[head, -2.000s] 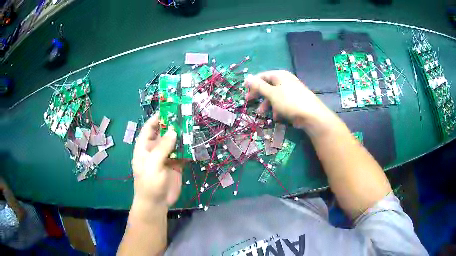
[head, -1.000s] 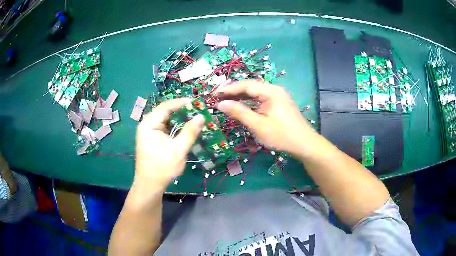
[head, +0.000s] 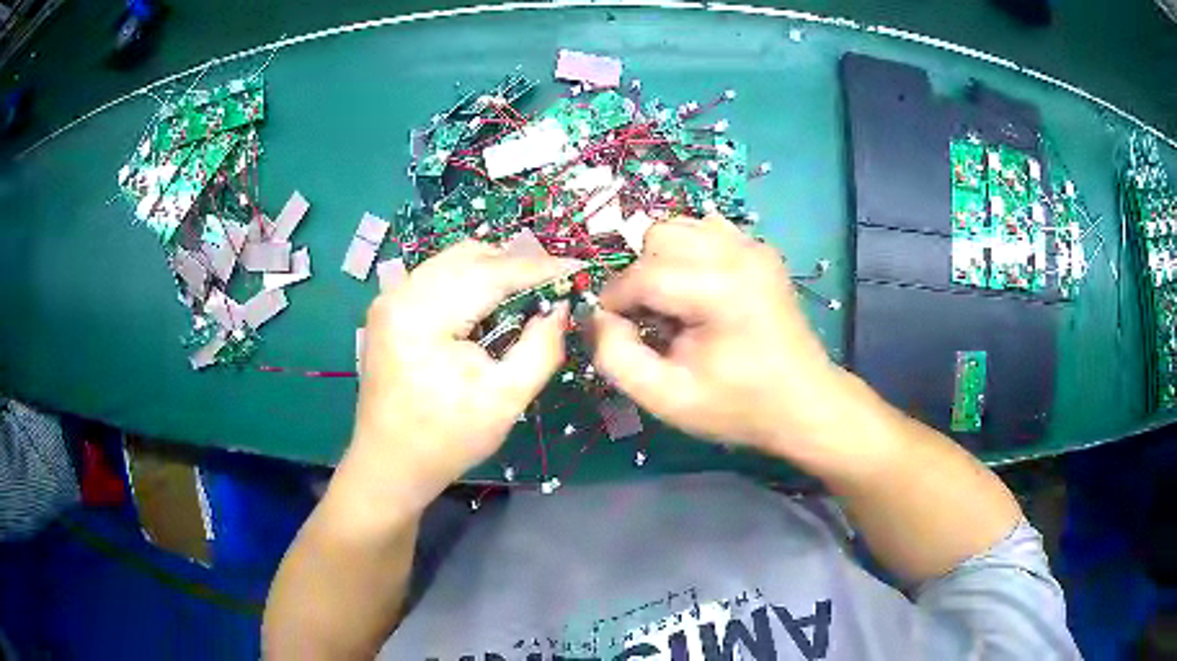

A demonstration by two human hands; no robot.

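Observation:
My left hand point(head: 452, 349) holds a PCB panel point(head: 523, 310) over the near part of the heap. The panel is tilted almost edge-on and mostly hidden by my fingers. My right hand point(head: 710, 336) is at the panel's right end, fingertips pinched close to a red component; what it pinches is too small and covered to tell. Under and beyond my hands lies the heap of wired modules point(head: 516, 200), with red lead wires, small white plug connectors, small green boards and pinkish-grey pads. A paler white rectangular piece point(head: 525, 150) lies on the heap.
Finished assemblies with pads point(head: 194, 155) lie at the left. At the right, waiting PCB panels point(head: 994, 213) and a single small PCB point(head: 968, 390) lie on a black mat point(head: 891, 245). More panels point(head: 1153, 245) stand at the far right edge. A pink-grey pad point(head: 589, 69) lies beyond the heap.
The panel has gone from upright and face-on to tilted and nearly edge-on between my hands. My right hand has come from the heap's right side to the panel. The whole view has shifted.

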